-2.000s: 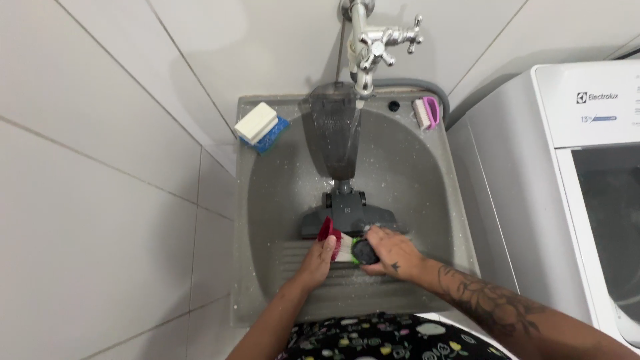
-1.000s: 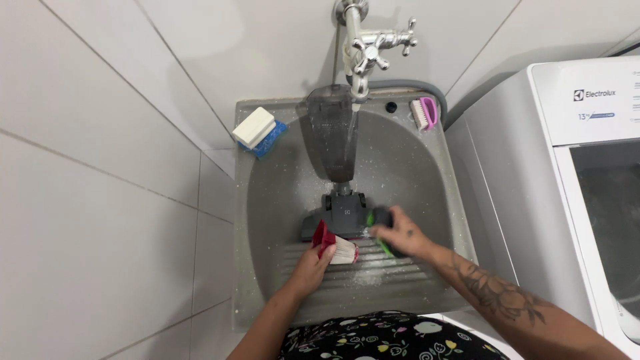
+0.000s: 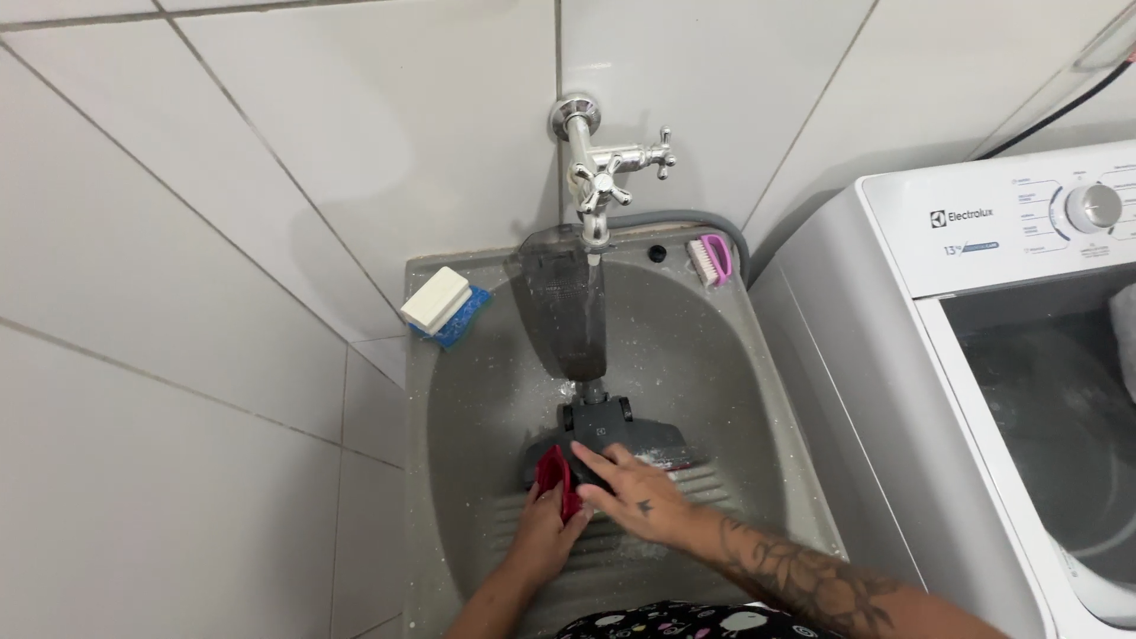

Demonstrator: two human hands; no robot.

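Observation:
In the head view, my left hand [image 3: 552, 530] grips a red plastic-rimmed part [image 3: 554, 475] low in the wash basin. Close on its right, my right hand [image 3: 635, 493] holds a dark brush [image 3: 593, 475], mostly hidden under the fingers; some green shows below them. Just beyond both hands lies a dark grey vacuum cleaner floor head [image 3: 652, 435], partly covered by them. A translucent dark plastic container [image 3: 564, 302] leans at the back of the basin, under the tap [image 3: 596, 232].
On the back-left corner of the grey basin [image 3: 417, 497], a white soap bar [image 3: 437, 300] rests on a blue sponge [image 3: 463, 319]. A pink-handled brush [image 3: 710, 260] and a black plug [image 3: 657, 254] lie on the back-right ledge. A white washing machine [image 3: 914, 257] stands at the right.
My right hand has come back from the right to beside the red part. That part's rim now faces more upward, and its white section no longer shows. The view has shifted.

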